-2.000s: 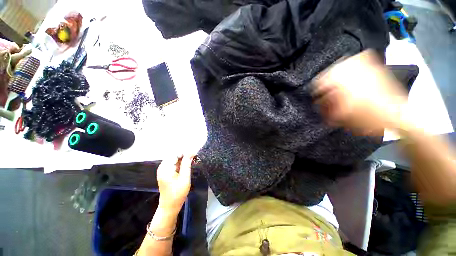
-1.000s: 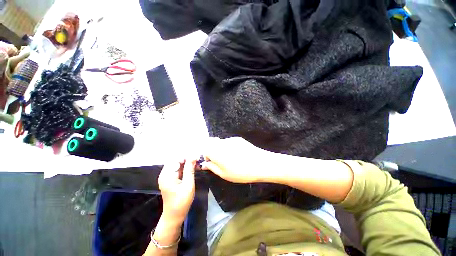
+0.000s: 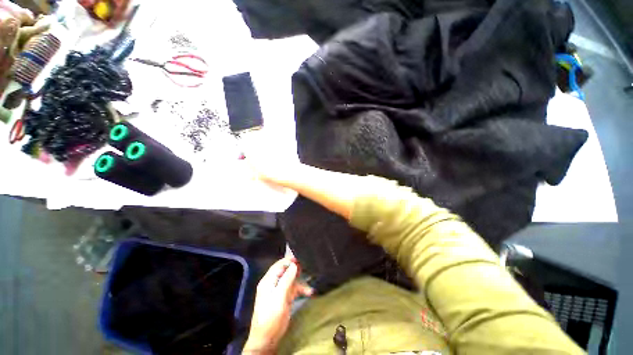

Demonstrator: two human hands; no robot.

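Note:
The dark flecked coat [image 3: 430, 139] lies in folds on the white table [image 3: 277, 62] and hangs over its front edge to my lap. My left hand [image 3: 276, 295] is low, below the table edge, with its fingertips pinched at the coat's left edge. A small pale bit shows above them. My right hand [image 3: 277, 177] reaches left over the table, palm down, near the small dark specks [image 3: 201, 128]. It is washed out against the white top, so its fingers and anything in them cannot be made out. No needle or thread shows.
A phone [image 3: 243, 102], red-handled scissors [image 3: 186, 70], black cones with green rings [image 3: 146, 163] and a shiny black tangled heap [image 3: 80, 97] lie on the table's left. A blue-rimmed bin [image 3: 244, 277] stands on the floor at left. A black crate [image 3: 579, 305] stands at right.
My right hand swung in from the coat at right to meet my left hand, then moved up and left over the table. My left hand has moved down and right. The view has shifted.

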